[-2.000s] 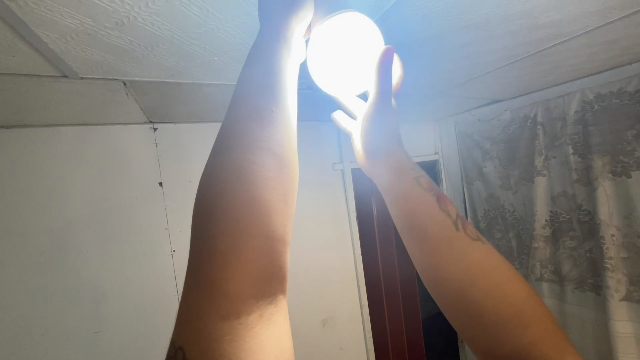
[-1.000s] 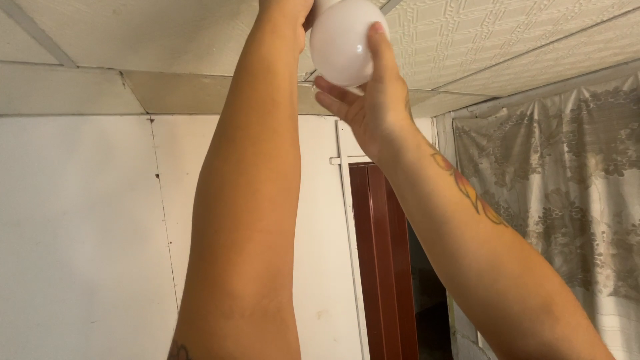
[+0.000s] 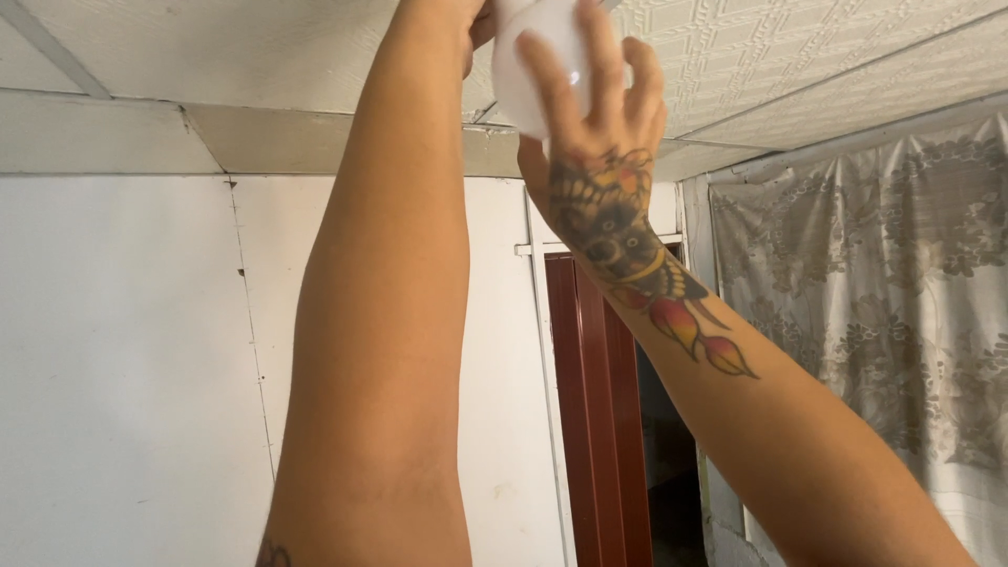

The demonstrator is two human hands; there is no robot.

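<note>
An unlit white light bulb [image 3: 512, 87] is at the top middle of the head view, close under the ceiling. My right hand [image 3: 602, 110] is on it from the right, its fingers bent around the globe and the back of the hand turned to the camera. My left hand [image 3: 472, 27] is raised just left of the bulb, beside its upper part. The top edge of the view cuts off most of the left hand, so its hold is hidden. The bulb's base and whatever it meets are also out of view.
Textured ceiling panels [image 3: 732, 59] with metal strips lie overhead. Behind my arms stands a white wall [image 3: 134, 331]. A dark red folding door [image 3: 594, 409] is beside a dark opening, and a patterned curtain [image 3: 890, 299] hangs at the right.
The bulb glowed brightly two seconds ago and is unlit in the later frames. My right hand has turned, from cupping the bulb at its lower right to fingers across its front.
</note>
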